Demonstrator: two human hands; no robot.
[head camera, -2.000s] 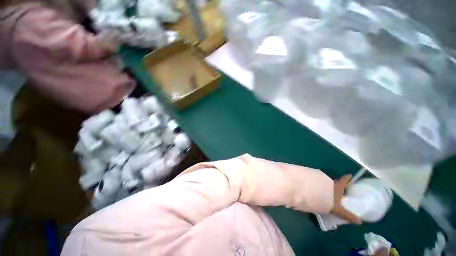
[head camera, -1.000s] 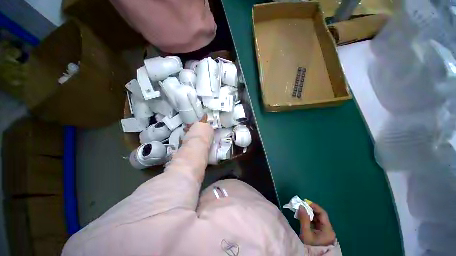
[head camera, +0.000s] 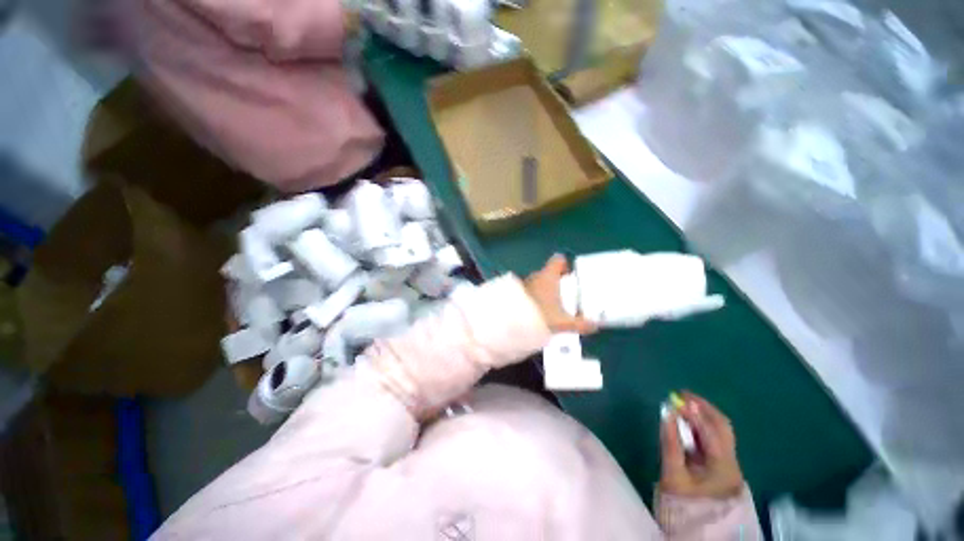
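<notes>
My left hand (head camera: 552, 296) holds a white security camera (head camera: 640, 285) above the green bench mat (head camera: 624, 370). The camera lies sideways, blurred, its body pointing right. A flat white bracket (head camera: 571, 365) hangs below the hand at the mat's near edge; I cannot tell exactly how it joins the camera. My right hand (head camera: 698, 442) is at the lower right over the mat, fingers closed on a small white wipe (head camera: 685, 431), mostly hidden by the fingers. A small yellow spot shows at a fingertip. The camera's lens face is not visible.
Many white cameras are heaped in a bin (head camera: 338, 264) left of the bench. A shallow carton tray (head camera: 518, 143) with a dark strip sits on the mat. Clear bubble bags (head camera: 803, 180) cover the right side. Another person's pink sleeve (head camera: 285, 95) is at upper left. Brown cartons stand far left.
My left hand has left the camera heap and moved right over the mat, now with a camera in it. My right hand still holds the wipe, now more enclosed by the fingers. The view has turned.
</notes>
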